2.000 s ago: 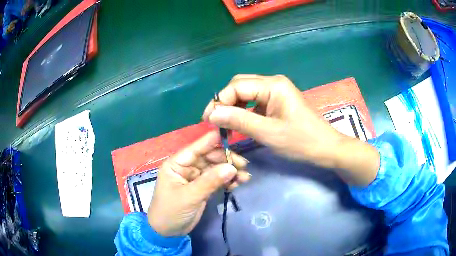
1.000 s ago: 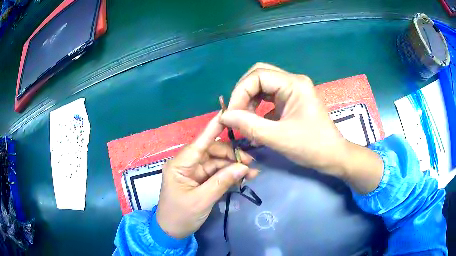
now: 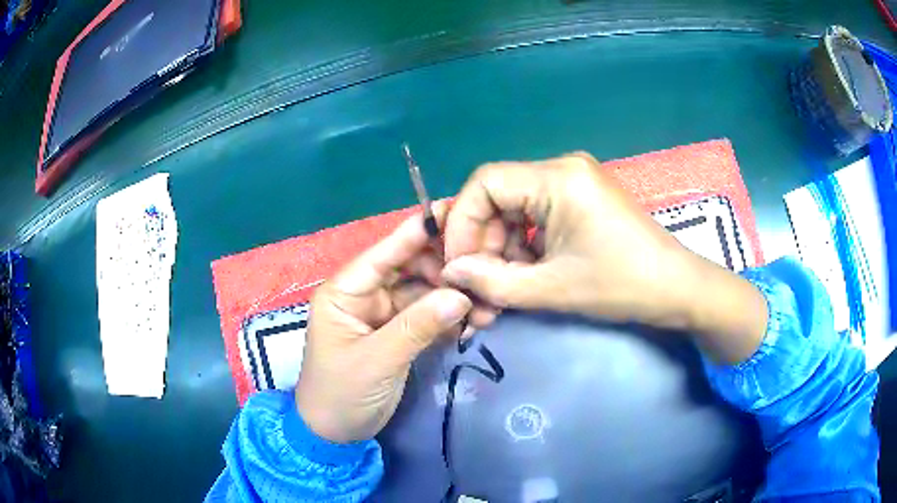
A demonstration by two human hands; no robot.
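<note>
My left hand [image 3: 369, 339] and my right hand [image 3: 551, 246] meet above the far edge of a grey laptop lid [image 3: 610, 393]. My left hand holds a narrow dark strip, which looks like the webcam board [image 3: 418, 185]; its far end sticks up past the fingers. My right thumb and fingertips pinch at its lower part, where the fingers hide the contact. A thin black cable [image 3: 448, 413] hangs in a bend from below the fingers and runs down over the lid. The lid lies on a red foam pad [image 3: 285, 257].
Another lid [image 3: 128, 64] on red foam is at the upper left. A handwritten note [image 3: 136, 295] and a cable bin [image 3: 22, 393] are at the left. A round pot [image 3: 844, 88], a sheet with blue strips [image 3: 836, 246] and a blue tray edge [image 3: 885, 187] are at the right.
My right hand has moved down from the strip's upper end to beside my left fingertips. More of the strip now shows above the fingers. The view has shifted slightly.
</note>
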